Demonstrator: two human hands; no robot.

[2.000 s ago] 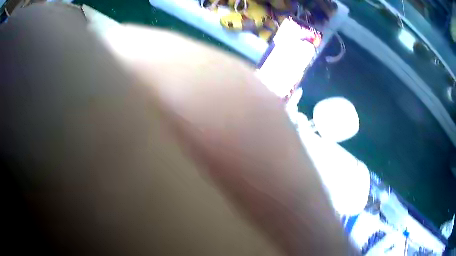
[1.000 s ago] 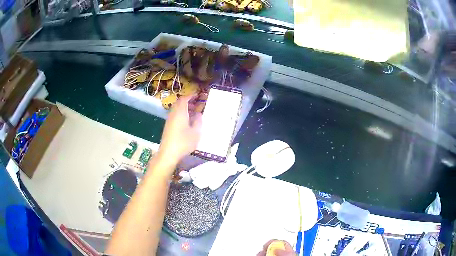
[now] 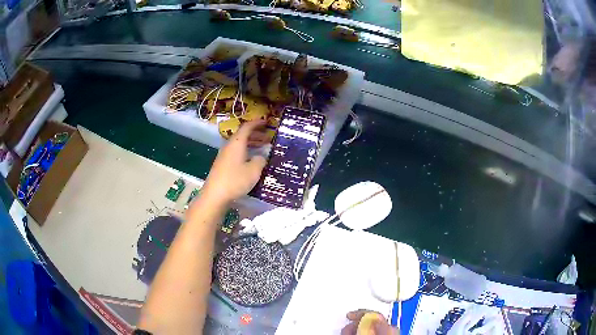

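My left hand (image 3: 238, 163) is bare and beside the left edge of an upright smartphone (image 3: 292, 157). Its fingers are apart, with the thumb side close to the phone; I cannot tell if it touches. The phone leans on the white foam tray (image 3: 189, 127) and shows a dark screen with light text. My right hand (image 3: 356, 322) is at the bottom edge, mostly cut off, with its fingers on a small yellow housing (image 3: 371, 322). White paper (image 3: 320, 281) lies just left of it.
Corded yellow-brown housings (image 3: 229, 108) fill the tray. A round dish of small silver-grey pieces (image 3: 253, 270), crumpled white tissue (image 3: 284, 222) and white corded units (image 3: 363, 205) lie near the phone. Green circuit boards (image 3: 175, 190) and a box of blue parts (image 3: 49, 170) are left.
The blurred arm that filled the earliest view is now extended to the phone. Since one second ago the phone screen has changed from bright white to dark with text. My hands have barely moved.
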